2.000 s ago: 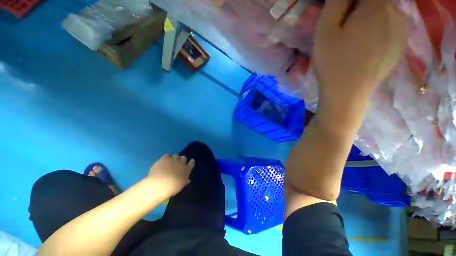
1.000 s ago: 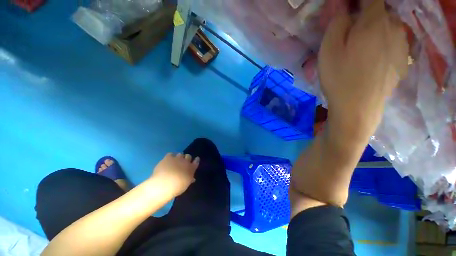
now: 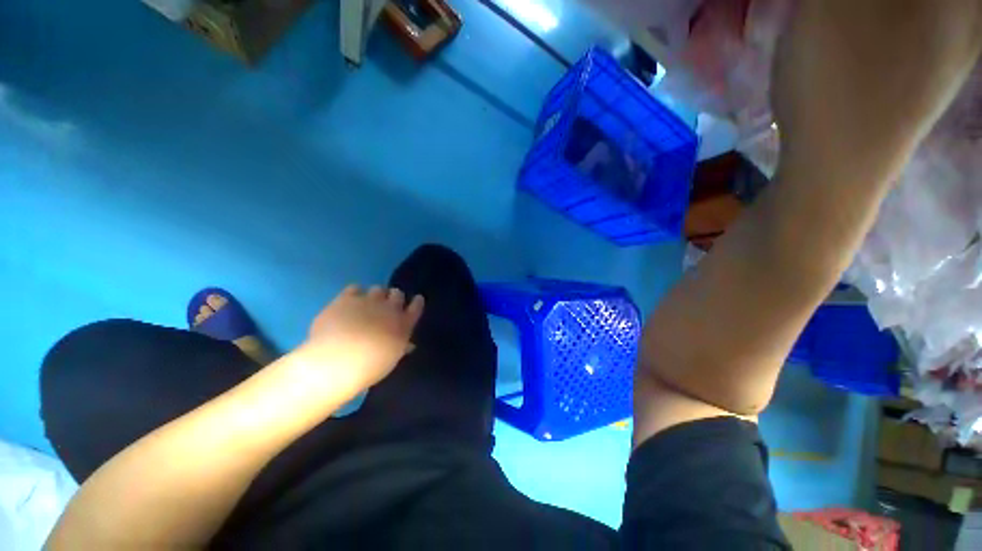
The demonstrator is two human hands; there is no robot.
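Crinkled, milky plastic film (image 3: 931, 221) covers the layers on the bench at the upper right, with reddish colour showing through it. My right forearm reaches up across this film, and my right hand is cut off by the top edge, so what it touches is hidden. My left hand (image 3: 364, 328) rests on my knee with nothing in it, its fingers loosely spread over the dark trousers.
A blue perforated stool (image 3: 589, 366) stands beside my knee. A blue crate (image 3: 603, 205) is on the floor under the bench, near a reddish-brown box (image 3: 420, 38) and a bench leg (image 3: 355, 27). Another blue container (image 3: 856, 350) and brown cartons (image 3: 907, 479) are at the right.
The view has shifted, so the floor things sit higher in the picture. My right hand has left the picture at the top. My left hand has stayed on my knee.
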